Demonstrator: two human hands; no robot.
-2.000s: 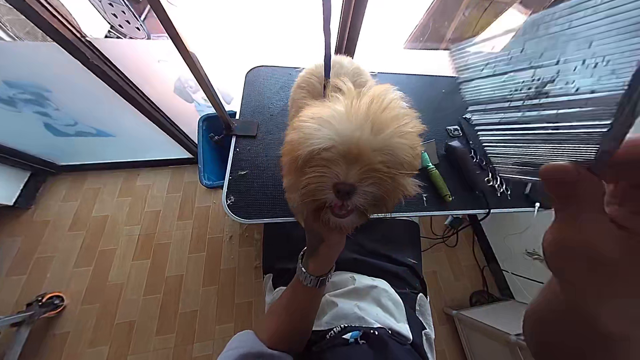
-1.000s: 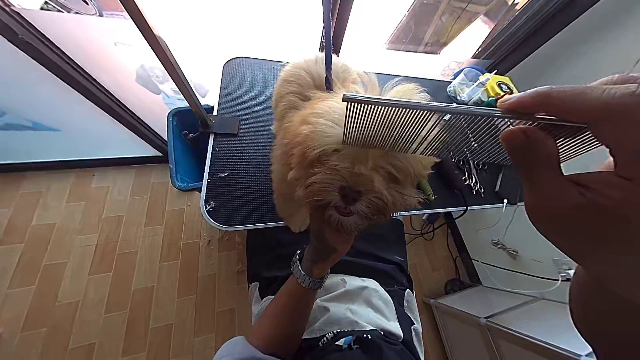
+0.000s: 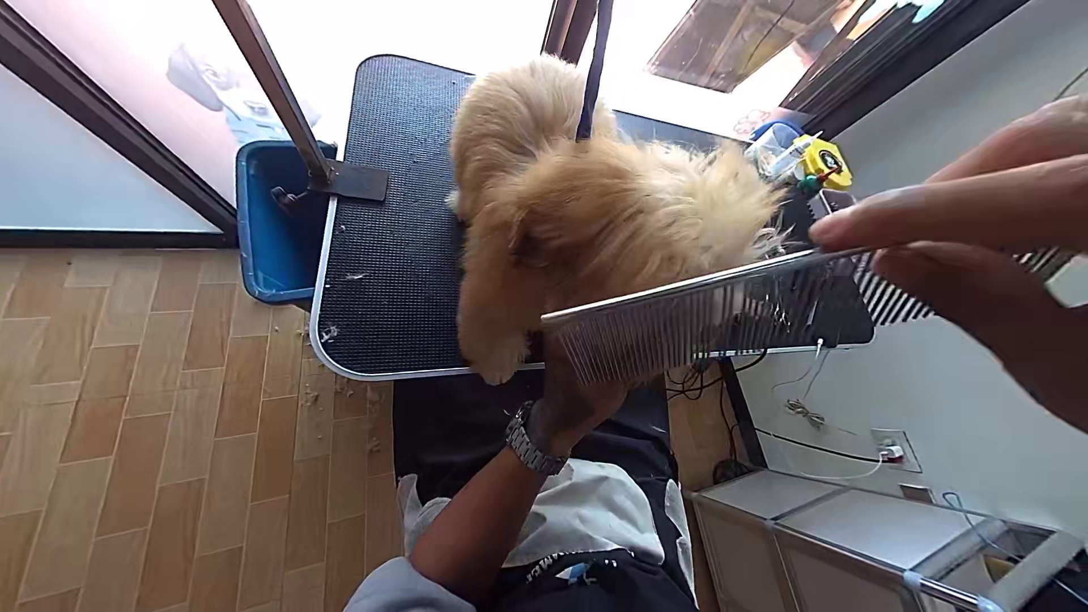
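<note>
A tan, fluffy dog is on the black grooming table, its head turned toward the right and a dark grooming loop strap rising from its neck. Under the dog's head is my left hand, with a metal watch on the wrist; its fingers are partly hidden by fur and comb. Close to the camera at right, my right hand pinches a metal grooming comb between thumb and fingers, teeth down. The comb crosses in front of the dog's head; whether it touches the fur I cannot tell.
A blue bin stands left of the table beside the metal grooming arm. Bottles and a yellow item lie at the table's back right, with tools partly behind the comb. Cables hang below; a white cabinet stands at lower right.
The dog has turned its head from facing me toward the right. The comb, near the right edge two seconds ago, has come across in front of the dog's head and tilted.
</note>
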